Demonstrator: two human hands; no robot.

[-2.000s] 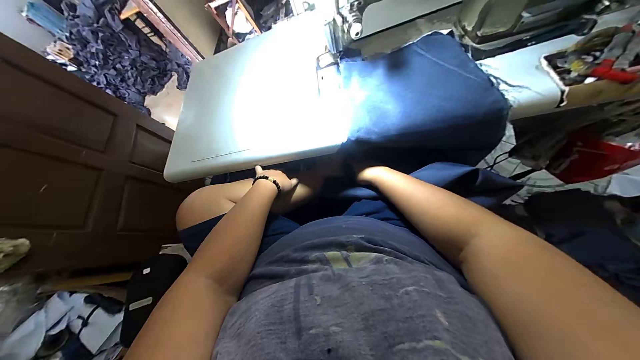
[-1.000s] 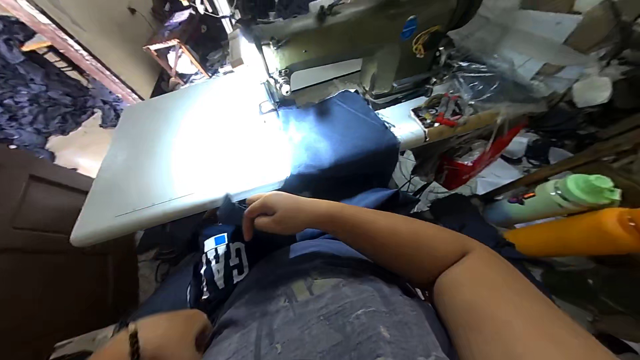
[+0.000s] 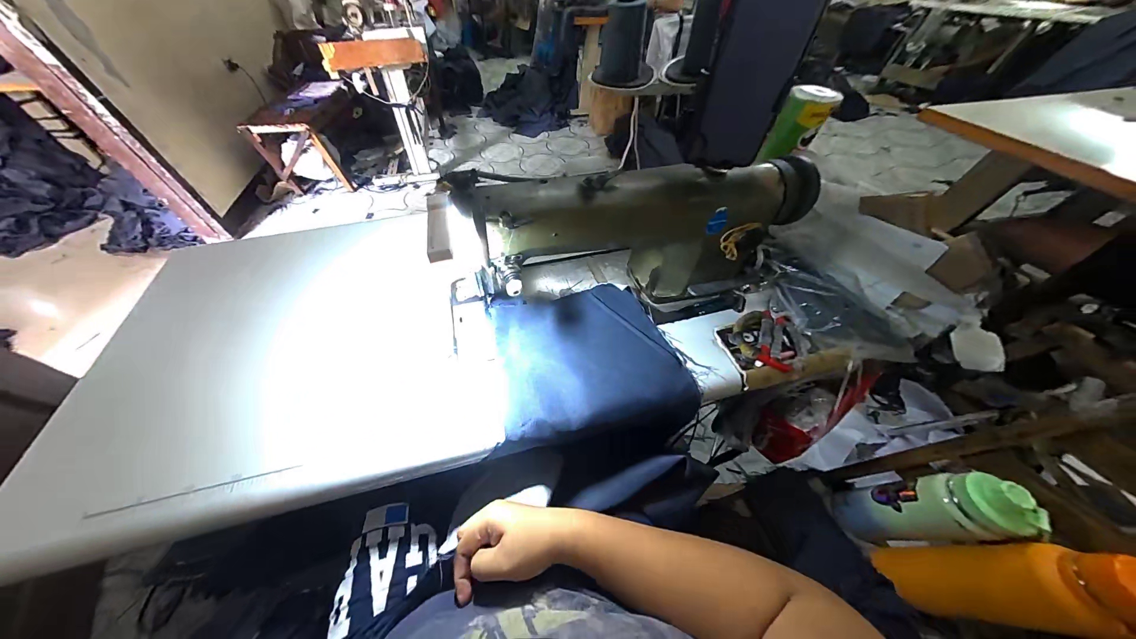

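My right hand [image 3: 510, 543] is at the lower middle, its fingers curled on a dark fabric edge with a pale strip, just below the table's front edge. Beside it lies dark navy cloth [image 3: 355, 577] with white printed letters. My left hand is out of view. Navy fabric [image 3: 590, 373] lies folded on the white sewing table [image 3: 266, 355], its left end near the needle area of an industrial sewing machine [image 3: 603, 213]. The machine's lamp brightly lights the table and part of the fabric.
A tool recess [image 3: 763, 342] with red-handled tools is right of the fabric. At lower right lie a green bottle [image 3: 954, 506] and an orange bottle [image 3: 985, 590]. Behind the machine are thread cones [image 3: 624, 44] and a green can [image 3: 799, 120]. A wooden stool [image 3: 302, 120] stands at back left.
Two seconds ago both hands were at the table's front edge; one second ago the left was at the lower left, and now it is out of view. The view has tilted up.
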